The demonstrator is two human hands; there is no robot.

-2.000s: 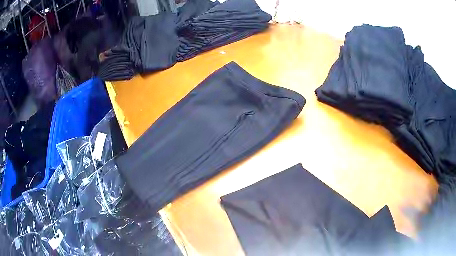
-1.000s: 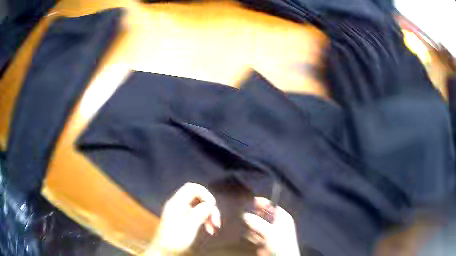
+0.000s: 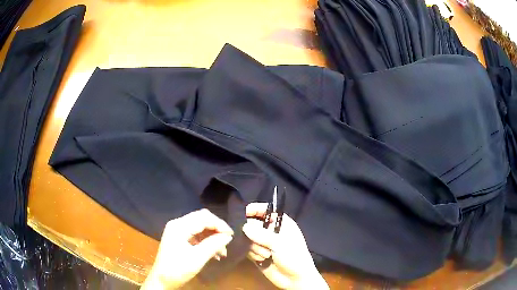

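A black garment (image 3: 255,130) lies loosely spread and overlapping across the table in front of me, with an open edge and folds showing. My right hand (image 3: 272,235), bare, is at the lower middle over the garment. It is closed on small dark thread snips (image 3: 275,210), whose pointed silvery blade points up and away. My left hand (image 3: 193,243), bare, is just left of it over the garment's near part. Its thumb and fingertips are curled together; whether they pinch cloth or a thread cannot be seen.
A thick pile of folded black garments (image 3: 431,124) stands at the right, against the spread garment. One folded black piece (image 3: 25,102) lies along the left table edge. Clear plastic bags (image 3: 20,252) show at lower left beside the orange-brown table (image 3: 170,34).
The view has swung down and right from the far table to the garment. Both hands have come into view. Since one second ago, the snips show clearly and the garment lies more spread.
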